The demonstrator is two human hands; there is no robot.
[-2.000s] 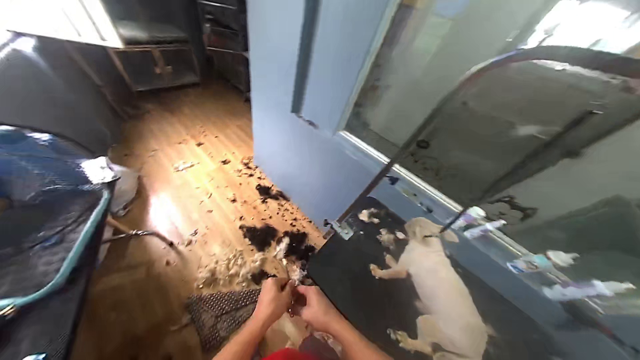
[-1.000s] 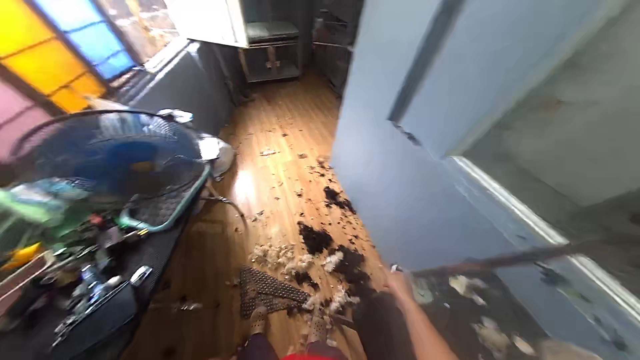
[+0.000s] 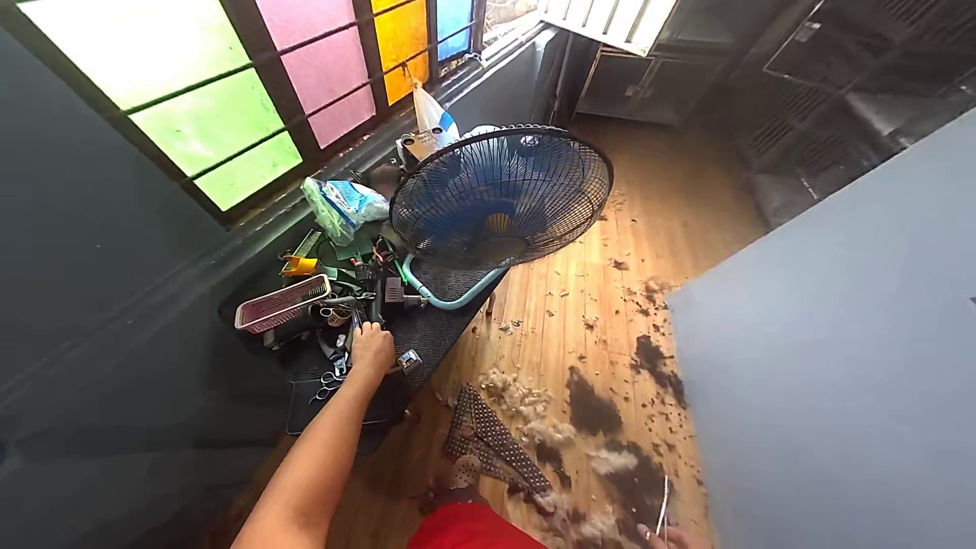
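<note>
My left hand (image 3: 374, 349) reaches onto the dark, textured table (image 3: 438, 339), its fingers curled down among the tools; whether they grip one is hidden. Scissors (image 3: 328, 385) lie just below it, on a black case (image 3: 305, 412). A clipper-like device (image 3: 409, 360) rests to its right. Above the hand lie several dark tools and a pink plastic basket (image 3: 282, 303). At the bottom edge my right hand (image 3: 671, 540), partly cut off, has a thin white cord or strip (image 3: 664, 499) between its fingers.
A caged fan (image 3: 503, 198) stands over the table's far end, beside plastic bags (image 3: 343, 206). Clumps of dark and pale hair (image 3: 591, 404) and a dotted mat (image 3: 496, 442) lie on the wooden floor. A blue-grey panel (image 3: 839, 320) borders the right; metal cabinets (image 3: 648, 84) stand behind.
The view has swung left to the tool table, and the pale dog seen earlier is out of frame. My hands, together two seconds ago, are now far apart, the left at the tools.
</note>
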